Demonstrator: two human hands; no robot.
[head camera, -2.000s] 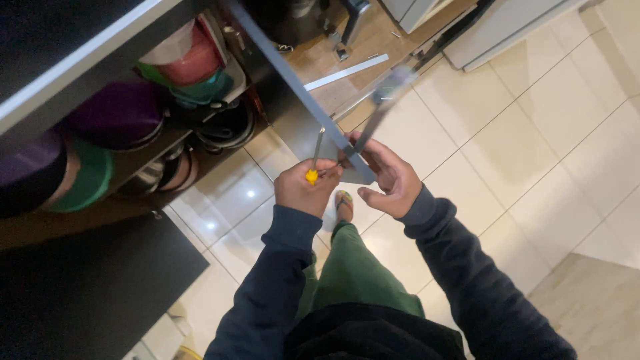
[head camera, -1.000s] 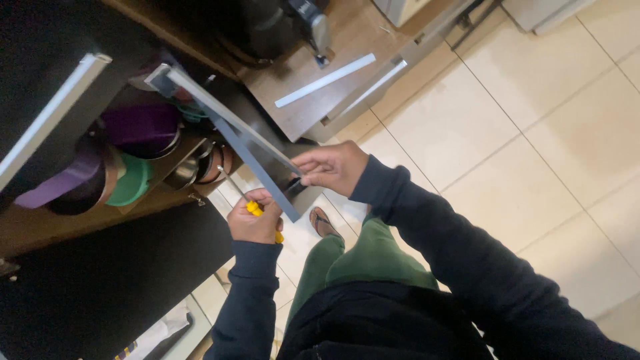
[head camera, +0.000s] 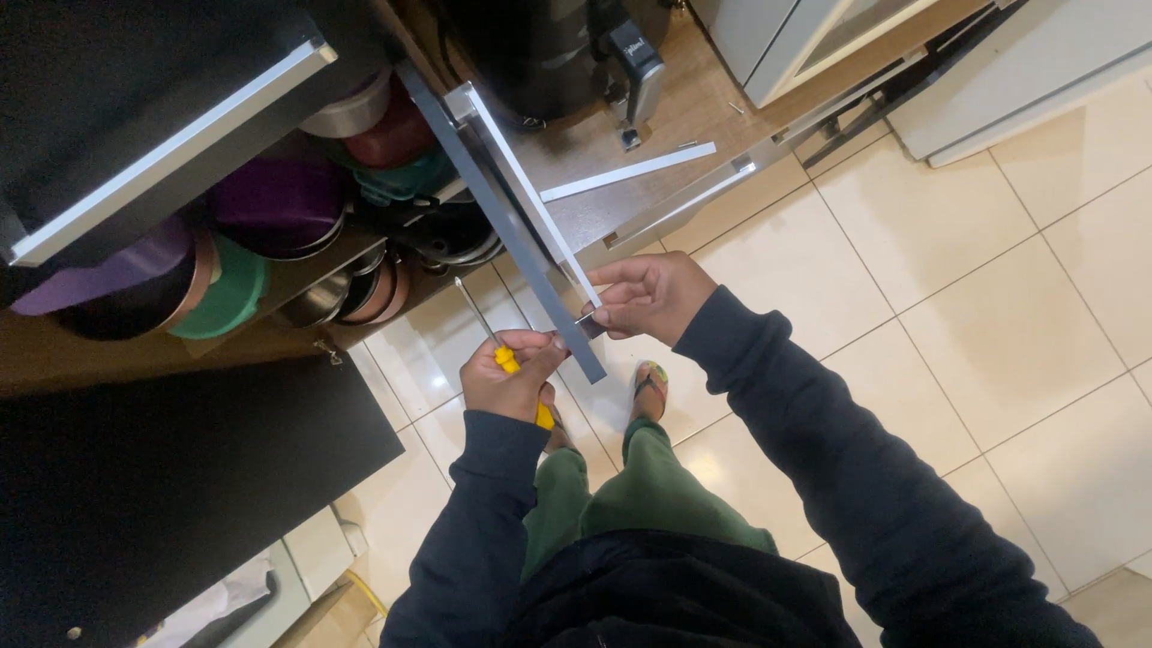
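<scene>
My left hand (head camera: 511, 373) holds a yellow-handled screwdriver (head camera: 506, 360), its shaft pointing up and away, while its thumb and finger touch the near face of a dark cabinet door (head camera: 504, 229) seen edge-on. On the door's other side, my right hand (head camera: 643, 297) pinches the lower end of a silver metal bar handle (head camera: 531, 193). A thin screw (head camera: 585, 317) shows between the door and the bar's lower end. The bar's far end lies close to the door; whether it is fastened there I cannot tell.
Another silver strip (head camera: 630, 171) and small screws lie on the wooden counter (head camera: 576, 144) beside a black appliance (head camera: 643, 72). Left of the door, an open cabinet holds pots and a purple bowl (head camera: 279, 202). A black door panel (head camera: 198, 468) stands at lower left, above the tiled floor.
My right hand has stayed on the bar's lower end since one second ago. The bar was beside the door then too. The left hand's screwdriver shaft now points upward into view.
</scene>
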